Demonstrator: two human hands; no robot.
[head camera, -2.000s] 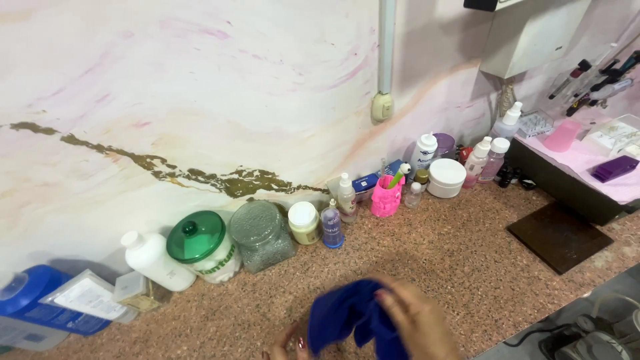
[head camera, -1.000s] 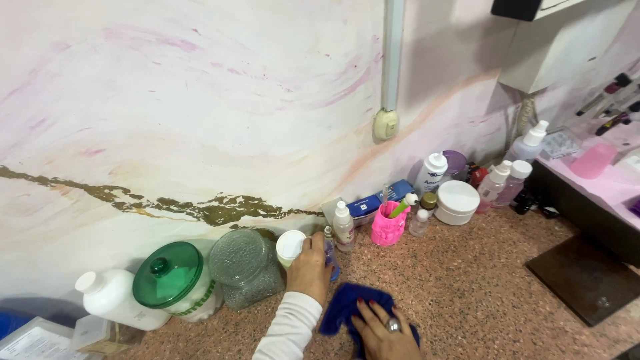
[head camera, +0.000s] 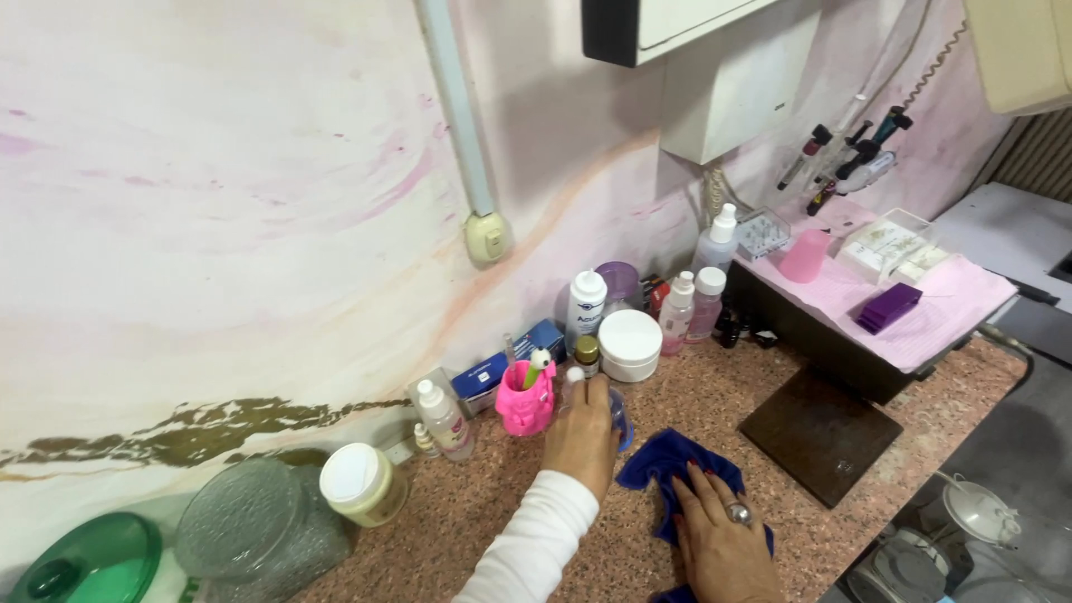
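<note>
My left hand (head camera: 584, 435), in a white sleeve, grips a clear bottle with blue parts (head camera: 621, 416) beside a small white-capped bottle (head camera: 574, 378); its fingers partly hide both. Spread flat, my right hand (head camera: 722, 532) presses a dark blue cloth (head camera: 670, 459) on the speckled stone counter (head camera: 469, 519). A pink cup-shaped holder (head camera: 523, 402) with a green stick stands left of my left hand. Behind that hand are a small gold-capped jar (head camera: 587, 353) and a round white tub (head camera: 630, 343).
Several bottles, including a pink one (head camera: 706, 306), line the wall. A cream jar (head camera: 360, 486), glass container (head camera: 260, 528) and green-lidded container (head camera: 92, 565) stand left. A brown tile (head camera: 821, 435) lies right, before a raised tray with pink paper (head camera: 963, 301). A white box (head camera: 729, 92) hangs above.
My left hand has moved right along the counter from beside the cream jar, and the blue-tinted bottle has moved with it. My right hand stays on the cloth. The view has shifted right.
</note>
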